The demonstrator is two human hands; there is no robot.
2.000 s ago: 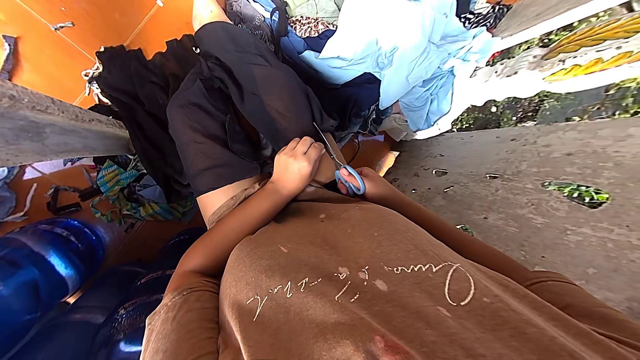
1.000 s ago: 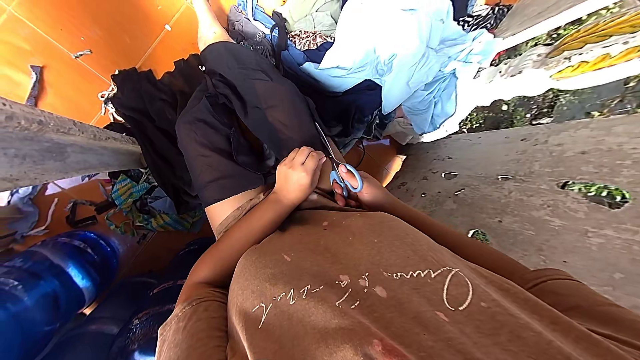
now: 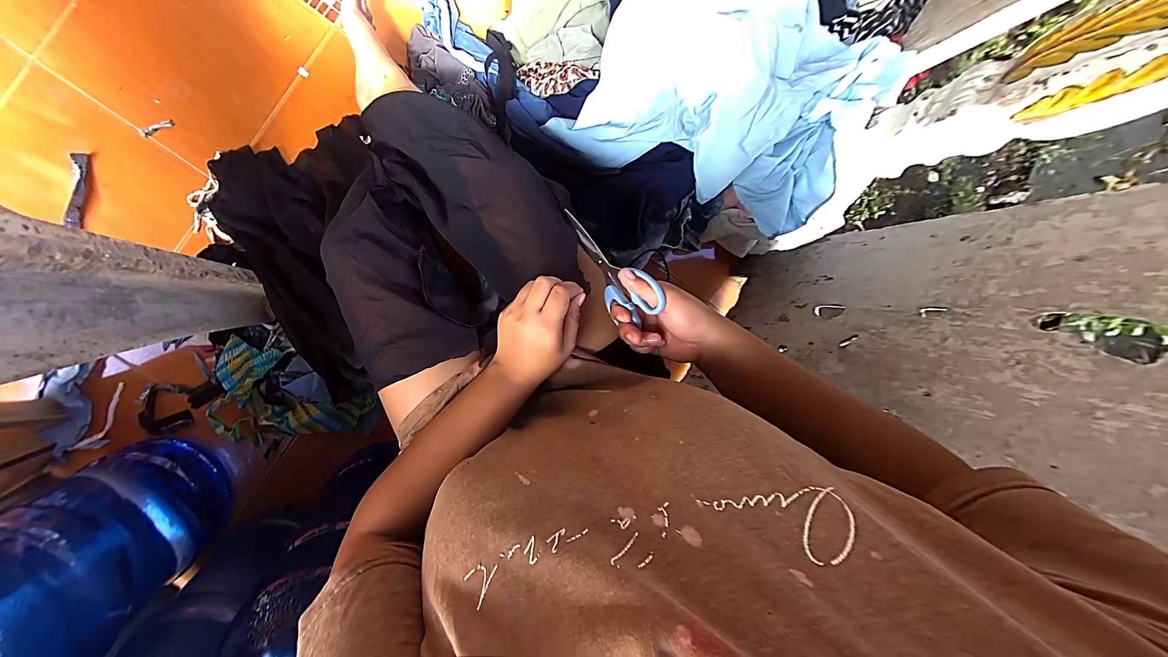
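My right hand (image 3: 664,318) holds a pair of scissors (image 3: 646,294) with light blue handles, fingers in and around the loops. Their metal blades point up and left, along the edge of a black cloth (image 3: 474,201) spread over my lap and legs. Just left of the scissors, my left hand (image 3: 540,330) is curled, its fingertips pinching the near edge of the black cloth. What lies under those fingers is hidden. More black cloth (image 3: 274,210) hangs at the left of my legs.
Light blue cloth (image 3: 776,109) and other garments are heaped beyond my legs. Blue plastic bottles (image 3: 109,538) lie at lower left, near patterned cloth scraps (image 3: 265,383). A concrete ledge (image 3: 958,347) runs along the right, a grey beam (image 3: 119,292) at the left. Scraps dot the orange tiles (image 3: 109,119).
The scissors have turned a little in my right hand since the earliest frame, and their blades now look closer together. My left hand stays at the cloth's edge.
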